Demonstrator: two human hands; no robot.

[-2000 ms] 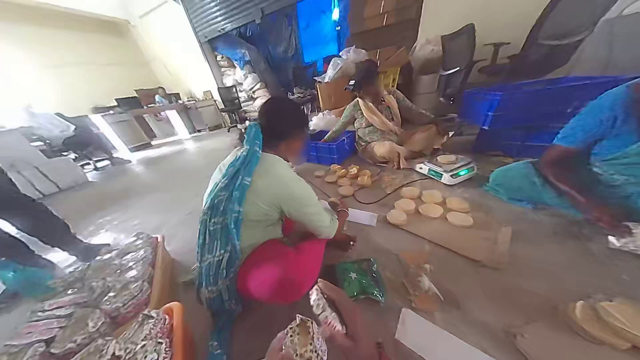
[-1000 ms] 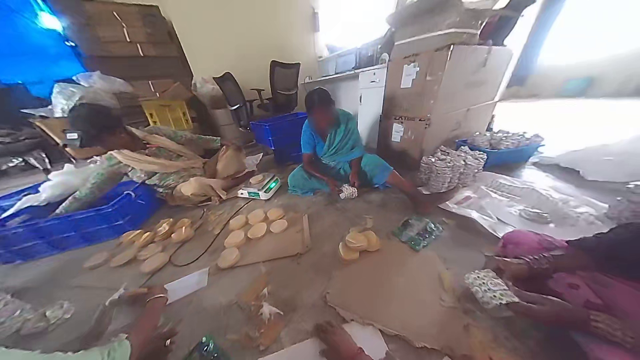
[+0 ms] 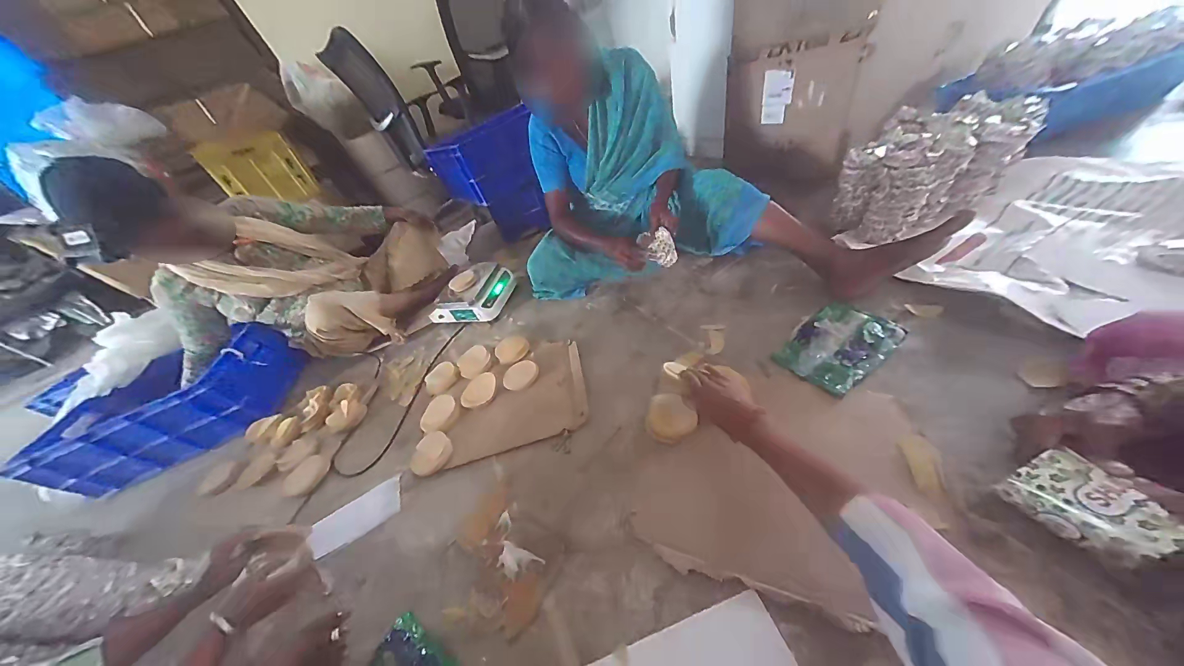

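Observation:
My right hand [image 3: 723,396], at the end of an arm in a striped pink, white and blue sleeve, reaches forward over the floor. Its fingers touch a small pile of round flat tan discs [image 3: 672,418] at the far edge of a cardboard sheet [image 3: 740,518]; blur hides whether they grip one. Left of this pile, several small stacks of like discs [image 3: 478,390] rest on another cardboard piece [image 3: 546,398]. A green printed packet [image 3: 840,347] lies beyond my hand to the right. My left hand is out of view.
Co-workers sit around: one in teal [image 3: 610,176], one beside a digital scale [image 3: 476,294] and a blue crate [image 3: 157,416]. Another person's hands [image 3: 250,583] are at lower left; a person at right holds a printed packet [image 3: 1091,504]. A black cable [image 3: 407,416] crosses the floor.
My right arm has reached out from the bottom edge to the disc pile. The view swung right from the first frame.

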